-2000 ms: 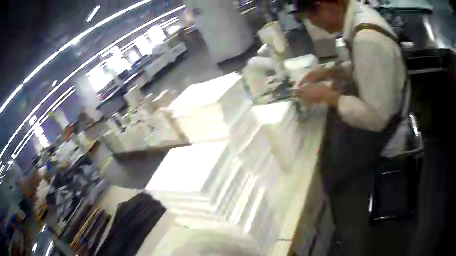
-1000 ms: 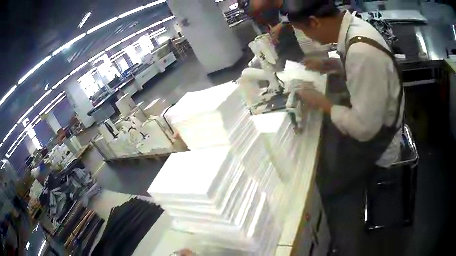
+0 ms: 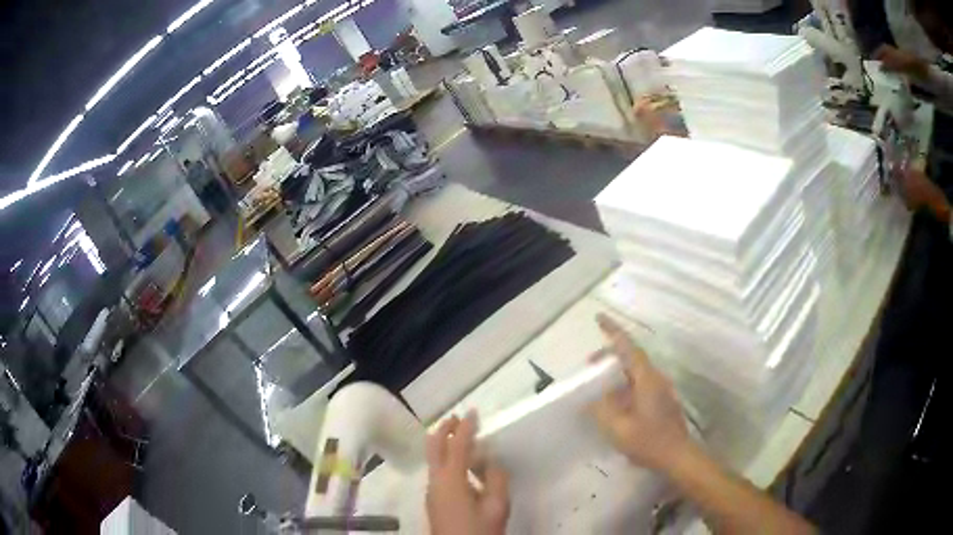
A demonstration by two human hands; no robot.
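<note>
A thick white bundle of sheets (image 3: 554, 402) stands between my hands, its narrow long edge facing up. My left hand (image 3: 465, 481) is at its left end, fingers up along it. My right hand (image 3: 640, 408) grips its right end, fingers over the edge. The bundle's lower part blends with the pale surface below, so its base is unclear. The machine's cream curved arm (image 3: 366, 418), with yellow and brown tape, rises left of my left hand. A grey flat lever (image 3: 355, 522) shows at the bottom edge. The machine's working head is not visible.
A tall white stack (image 3: 695, 193) stands on the table beyond my right hand, with another stack (image 3: 737, 63) behind. Black strips (image 3: 460, 298) lie across the far side. A small dark object (image 3: 540, 376) lies behind the bundle. Another person's hand (image 3: 925, 199) shows at the right.
The view has swung left and down, so the stacks and the other person have shifted right. Both my hands and the white bundle between them now show, with the machine arm.
</note>
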